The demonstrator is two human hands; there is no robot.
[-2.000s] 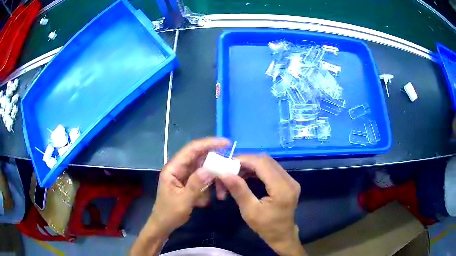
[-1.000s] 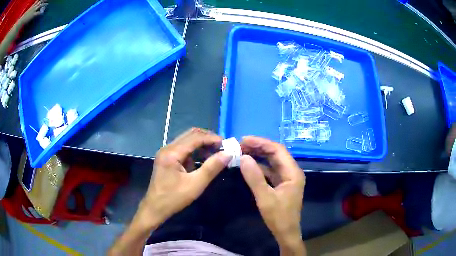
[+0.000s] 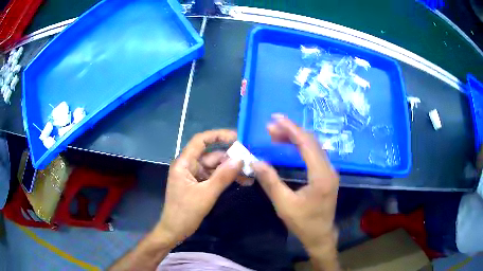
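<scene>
My left hand (image 3: 198, 180) holds a small white plastic housing (image 3: 241, 156) between thumb and fingertips, in front of the bench edge. My right hand (image 3: 304, 185) is beside it, slightly blurred. Its thumb is at the housing's right end and its index finger is raised and apart, over the near-left part of the right tray. The right tray (image 3: 274, 95) is blue and shallow and holds a pile of clear plastic covers (image 3: 333, 90). Whether the right thumb presses on the housing is hard to tell. No stem shows on the housing.
The left blue tray (image 3: 111, 58) sits angled, with several white units (image 3: 61, 114) in its near-left corner. More white pieces (image 3: 9, 74) lie at far left. A white T-shaped piece (image 3: 413, 102) and a white block (image 3: 435, 119) lie right of the right tray. Red stools (image 3: 92, 196) stand below.
The housing has been turned in my fingers, and its stem no longer shows. My right index finger has lifted away from it. The view has shifted slightly. A person's hand at upper left has gone.
</scene>
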